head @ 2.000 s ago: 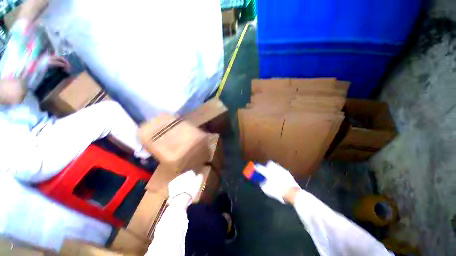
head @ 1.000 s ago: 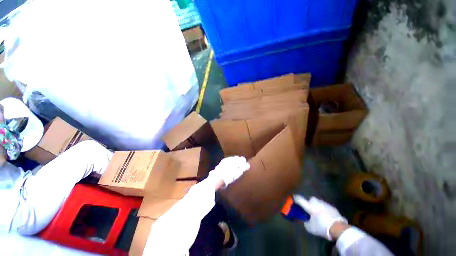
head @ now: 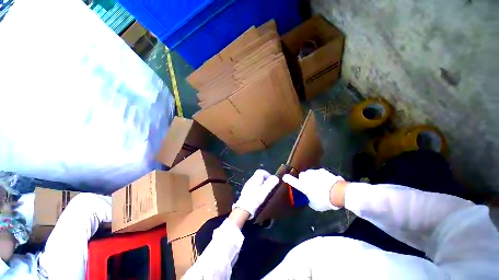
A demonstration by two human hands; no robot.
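A brown carton blank point(head: 307, 143) stands on edge between my legs, seen nearly edge-on and partly hidden by my hands. My left hand point(head: 256, 191), in a white glove, grips its near left part. My right hand point(head: 317, 188), also gloved in white, is at the blank's right side. It holds the blue and orange tape dispenser point(head: 297, 197), mostly hidden under the hand, with the fingertips at the blank's upper edge.
Flat cartons point(head: 251, 109) lean in a stack ahead, before a blue crate point(head: 219, 27) and an open carton point(head: 323, 63). Tape rolls point(head: 372, 114) lie by the wall. Made-up cartons point(head: 150, 199), a red stool point(head: 126, 252) and a seated person's leg point(head: 74, 235) are at left.
My left hand has brought the blank away from the leaning stack, closer to me. My right hand with the dispenser has moved in to the blank. The view has turned right.
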